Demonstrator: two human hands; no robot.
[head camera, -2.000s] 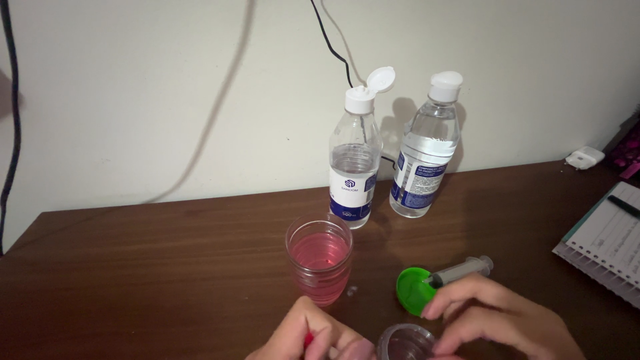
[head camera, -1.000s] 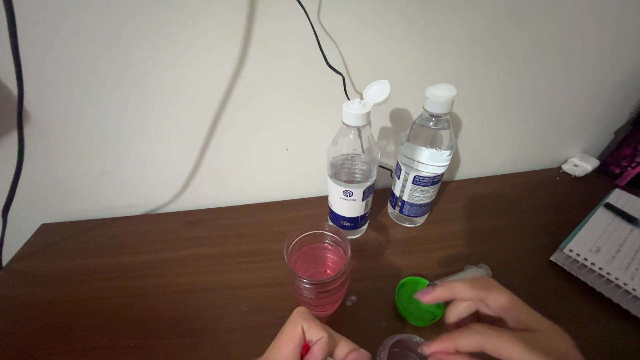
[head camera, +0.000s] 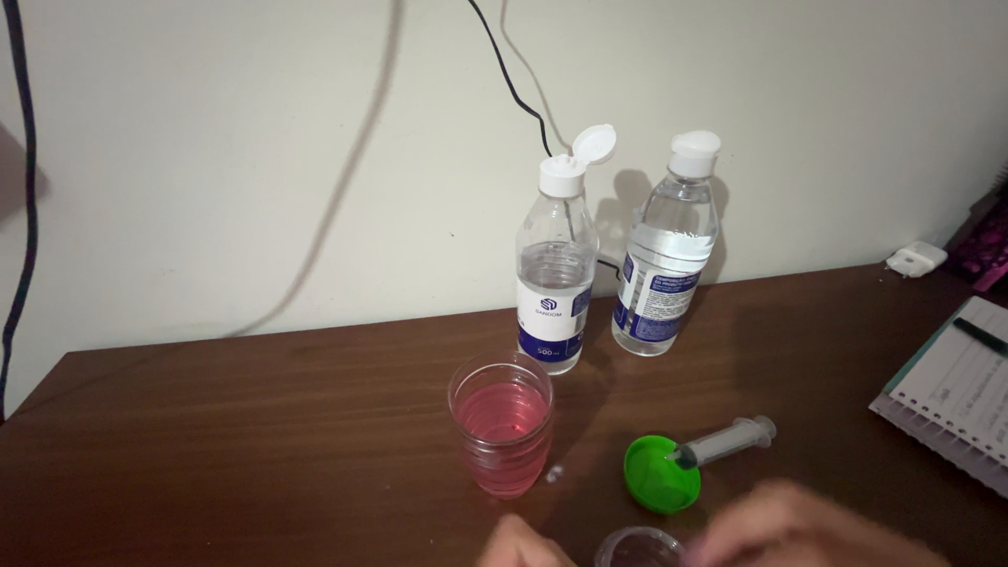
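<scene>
At the bottom edge, my left hand is mostly cut off, its fingers bent; what it holds is hidden. My right hand, blurred, has its fingertips beside the rim of a small clear round container; a grip on it cannot be told. Just above that container lies a small green bowl-shaped cap. A plastic syringe rests with its tip over the cap's rim. A clear ribbed cup of pink liquid stands left of the cap, above my left hand.
Behind the cup stand two clear plastic bottles of liquid, one with its flip cap up, one closed. A spiral notebook with a dark pen lies at right, near a white plug adapter. Black cables hang against the wall.
My right hand has moved away from the green cap and syringe, which now show fully. The red thing seen at my left fingers in the earlier frames is out of sight.
</scene>
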